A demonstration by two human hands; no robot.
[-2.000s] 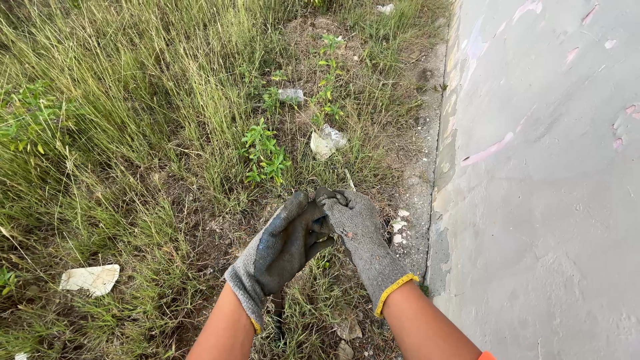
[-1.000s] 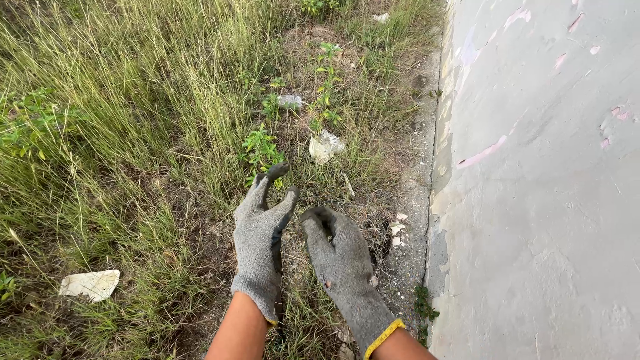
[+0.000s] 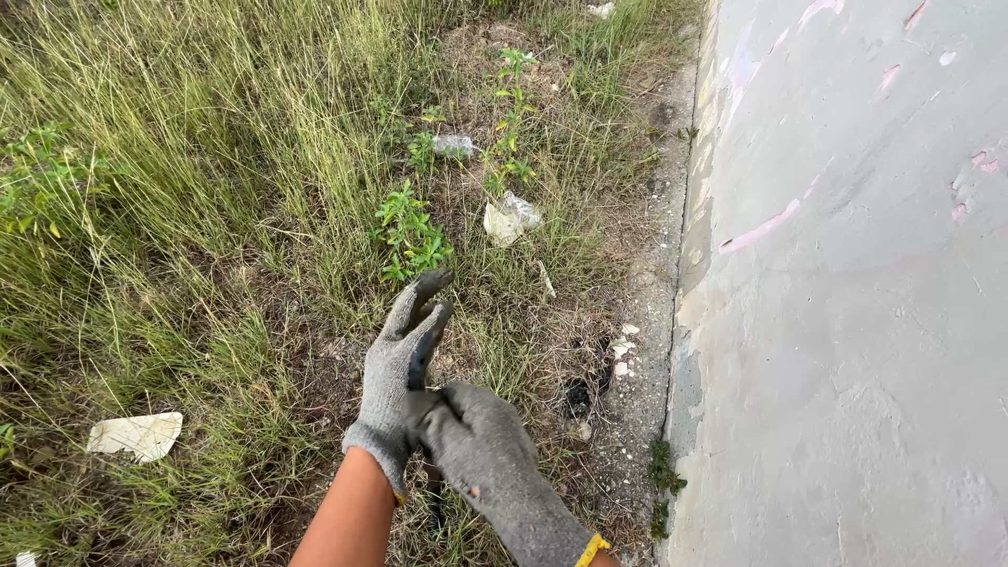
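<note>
Both my hands wear grey knit work gloves with darker, dirty palms and fingers. My left hand (image 3: 398,366) is raised at the lower middle, its fingers apart and slightly bent, with nothing seen between them. Against the palm side and cuff of that glove, my right hand (image 3: 476,453) has its fingers curled; whether they grip the glove is hidden. The right glove has a yellow cuff edge and a small hole on its back. Beyond the hands, a crumpled piece of clear and whitish plastic (image 3: 510,219) lies on the grass.
A painted concrete wall (image 3: 850,331) with peeling patches runs along the right, above a concrete strip (image 3: 646,315). A clear plastic piece (image 3: 453,146) lies farther off. A pale flat scrap (image 3: 138,435) is at lower left. Black debris (image 3: 579,398) lies near the strip. Tall grass (image 3: 236,102) fills the left.
Two seconds ago my hands touched at the fingertips; they then parted. Now my right hand has moved left against the palm side of my left glove.
</note>
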